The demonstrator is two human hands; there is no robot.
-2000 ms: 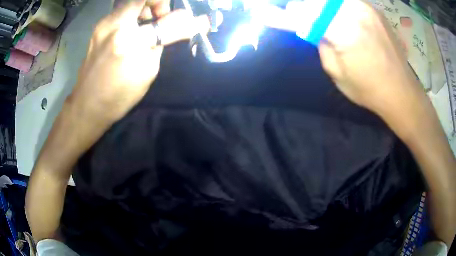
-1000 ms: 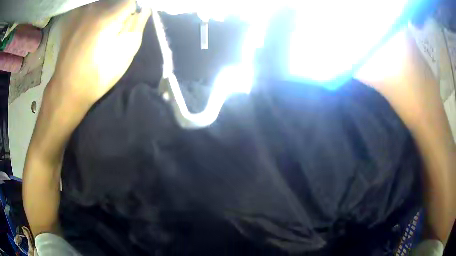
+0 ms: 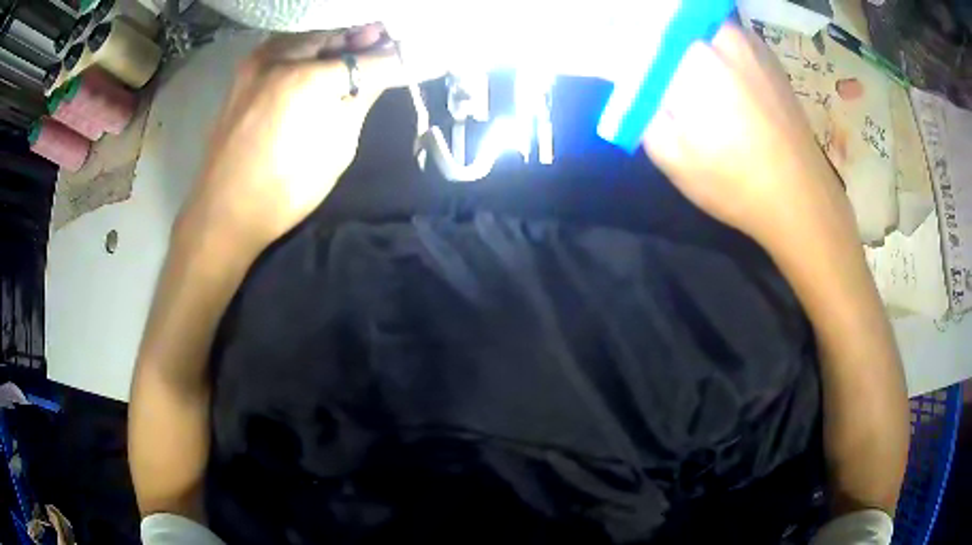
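Observation:
A black garment piece (image 3: 512,330) spreads from the machine down over the lap, shiny and wrinkled below a smoother matte strip (image 3: 576,192). A bent metal finger guard (image 3: 460,170) and small metal prongs of the presser foot (image 3: 467,101) stand over the strip under white glare. My left hand (image 3: 304,128) lies on the cloth left of the foot, a ring on one finger. My right hand (image 3: 725,138) is on the cloth at the right, beside a bright blue strip (image 3: 655,91). Glare hides my right fingertips and the needle area.
Pink and cream thread cones (image 3: 94,104) stand at the upper left. Handwritten paper notes (image 3: 885,138) with a pink-orange oval (image 3: 849,88) lie at the upper right, near a thin green stick (image 3: 869,53). A blue plastic basket (image 3: 929,458) is at the lower right. The white table (image 3: 101,309) shows at the left.
Since one second ago the view has shifted, and the foot, guard and blue strip appear smaller and higher. More table, cones and papers show. Both hands stay at the cloth.

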